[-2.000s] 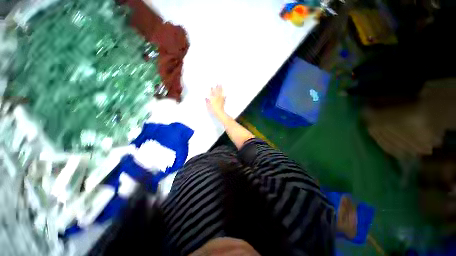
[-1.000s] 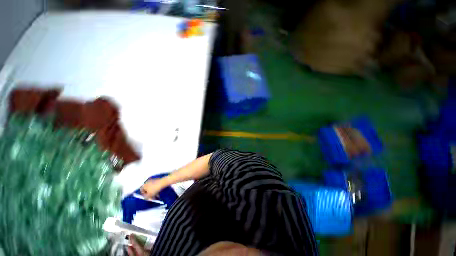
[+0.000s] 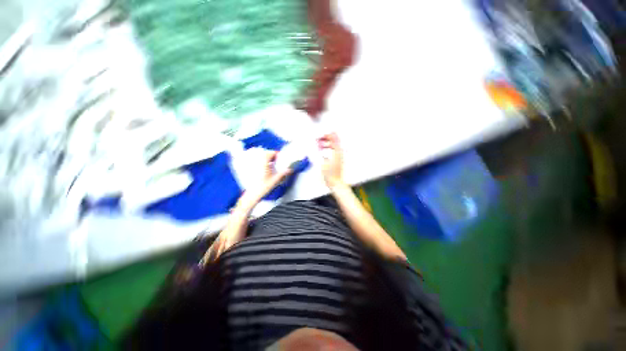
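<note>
My left hand (image 3: pixel 273 173) is over the blue cloth (image 3: pixel 209 186), close to white pieces and a small dark tip. Blur hides whether it grips them. My right hand (image 3: pixel 331 156) is just to its right, over the white table near the cloth's right end. Its fingers look bent, and I cannot tell if they hold anything. White slips or cartons lie on and around the cloth, washed out by glare. The green bottle heap (image 3: pixel 226 55) lies beyond the cloth, and the loose white carton heap (image 3: pixel 75 103) is at the left.
A red-brown cloth (image 3: pixel 334 58) edges the heap's right side. An orange-yellow object (image 3: pixel 506 96) is at the white table's (image 3: pixel 412 96) right end, near blurred blue-and-metal equipment (image 3: pixel 549 48). A blue crate or stool (image 3: pixel 449 195) stands on the green floor beyond the front edge.
The view has swung left, so the carton heap shows and the table edge runs across. My hands are now side by side; my right hand has moved off the blue cloth to the table beside it.
</note>
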